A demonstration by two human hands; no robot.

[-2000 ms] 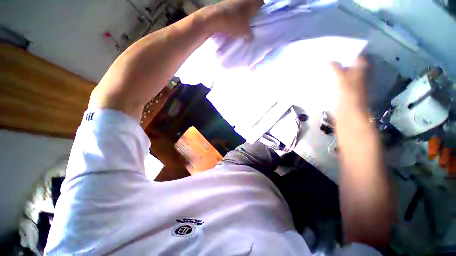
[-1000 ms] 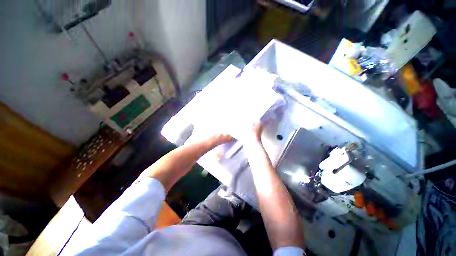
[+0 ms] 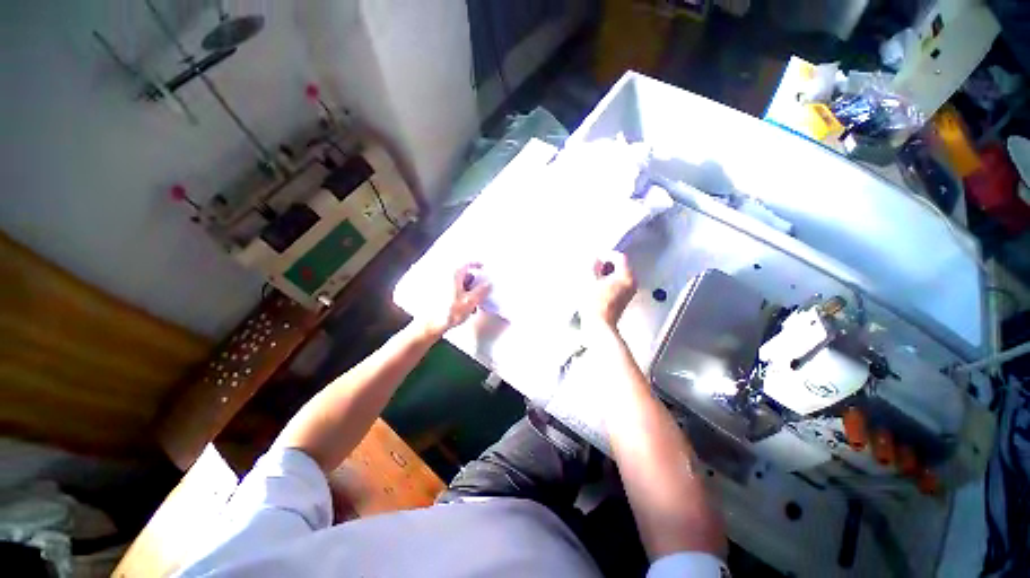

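A pile of white cut fabric pieces [image 3: 520, 215] lies on the table left of the machine, glaring so strongly that its layers do not show. My left hand [image 3: 465, 296] is at the pile's left front part, fingers curled at the cloth. My right hand [image 3: 611, 288] is at the pile's right side, fingers curled. Whether either hand pinches a piece is lost in the glare. The white overlock machine [image 3: 811, 361] stands to the right, with its shiny cloth plate [image 3: 709, 327] between it and my right hand.
A raised white board [image 3: 791, 181] edges the table's back. Orange knobs [image 3: 883, 440] are on the machine front. A dark slim tool [image 3: 850, 534] lies at the lower right. A second machine with a green panel [image 3: 324, 259] stands by the wall at left. A wooden stool-like surface [image 3: 390, 469] is below.
The view has swung from the raised arms to the table. Since one second ago my hands, then close together over the pile, have moved apart to its left and right.
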